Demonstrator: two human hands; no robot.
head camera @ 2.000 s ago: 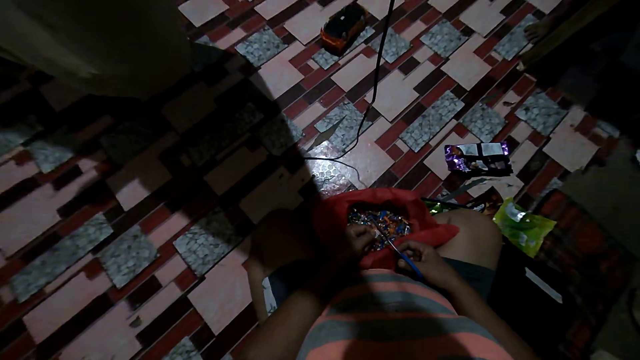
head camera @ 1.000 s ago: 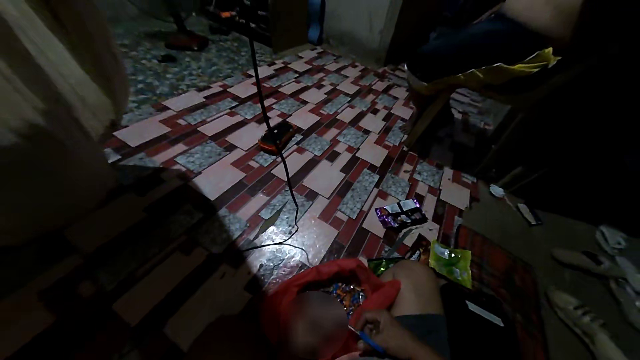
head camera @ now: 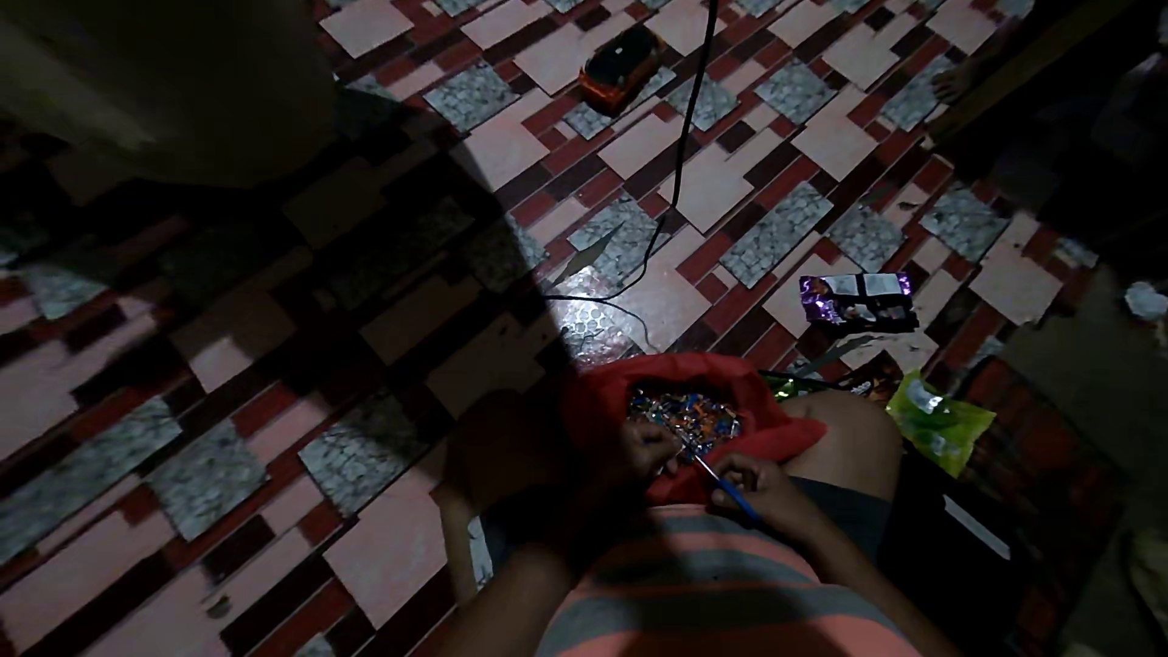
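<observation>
A red cloth bag (head camera: 776, 433) lies open on my lap, with a heap of small multicoloured shiny pieces (head camera: 698, 420) inside. Over the bag's opening, my right hand (head camera: 753, 488) is closed on a thin tool with a blue handle (head camera: 735, 499); its metal end points up and left into the pieces. What kind of tool it is, I cannot tell. My left hand (head camera: 652, 447) is at the left side of the opening, fingers bent close to the tool's tip. Whether a small piece is between those fingers is too dark to see.
A black cable (head camera: 680, 169) runs down the patterned floor to just beyond the bag. Farther off lies an orange and black object (head camera: 620, 68). To the right are a purple and black packet (head camera: 860, 299), a green plastic packet (head camera: 940, 422) and a dark item with a pale strip (head camera: 976, 527).
The view tipped up toward the room one second ago and is back down now. Both hands stay at the bag, and the blue-handled tool is in my right hand throughout.
</observation>
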